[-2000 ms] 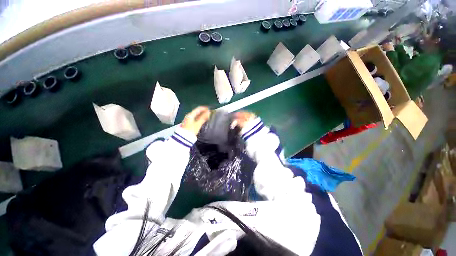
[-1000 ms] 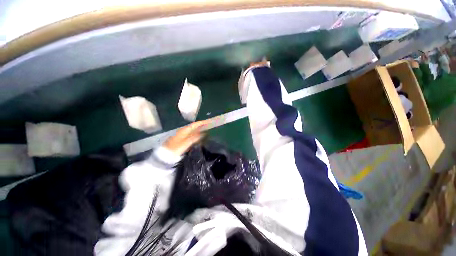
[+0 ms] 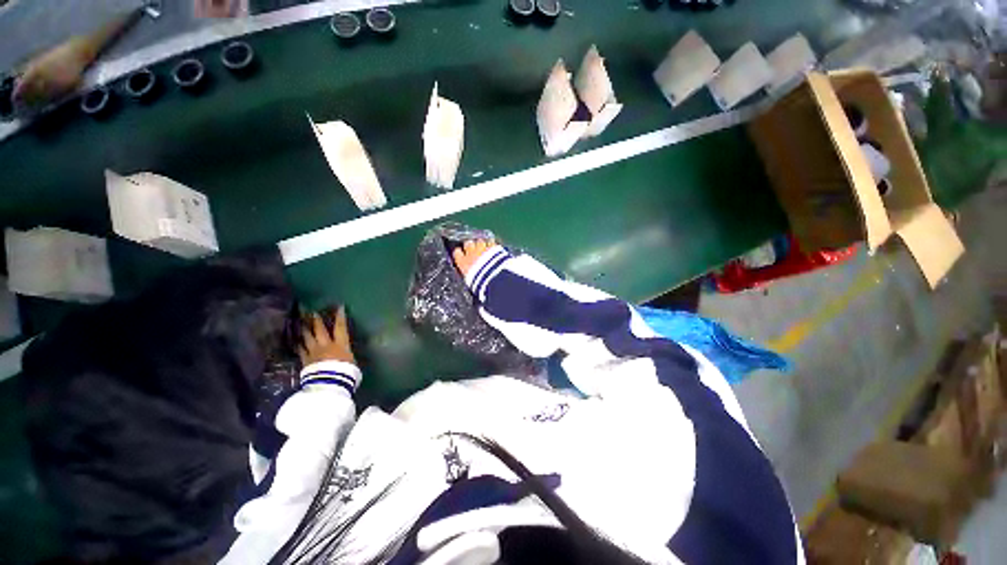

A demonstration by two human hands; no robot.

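A shiny, crinkled thin black poly bag (image 3: 440, 296) lies on the green belt in front of me. My right hand (image 3: 475, 253) is on its upper right part, with the fingers curled into the plastic. My left hand (image 3: 327, 336) is at the right edge of the large black bag heap (image 3: 144, 408), fingers spread and partly over dark plastic; whether it grips anything I cannot tell. Open white cartons stand beyond the white line, among them a pair (image 3: 561, 108), a single one (image 3: 443, 138) and another leaning one (image 3: 350, 163).
A large open brown carton (image 3: 812, 177) with round items stands at the right. A blue plastic bag (image 3: 712, 340) hangs at the belt edge, near a red item (image 3: 786, 265). Dark round parts (image 3: 189, 73) line the far side. Another person's arm (image 3: 66, 68) shows at upper left.
My right arm has come back from the far cartons to the poly bag. My left hand has moved left and down to the black heap. The poly bag looks flatter. The view has shifted.
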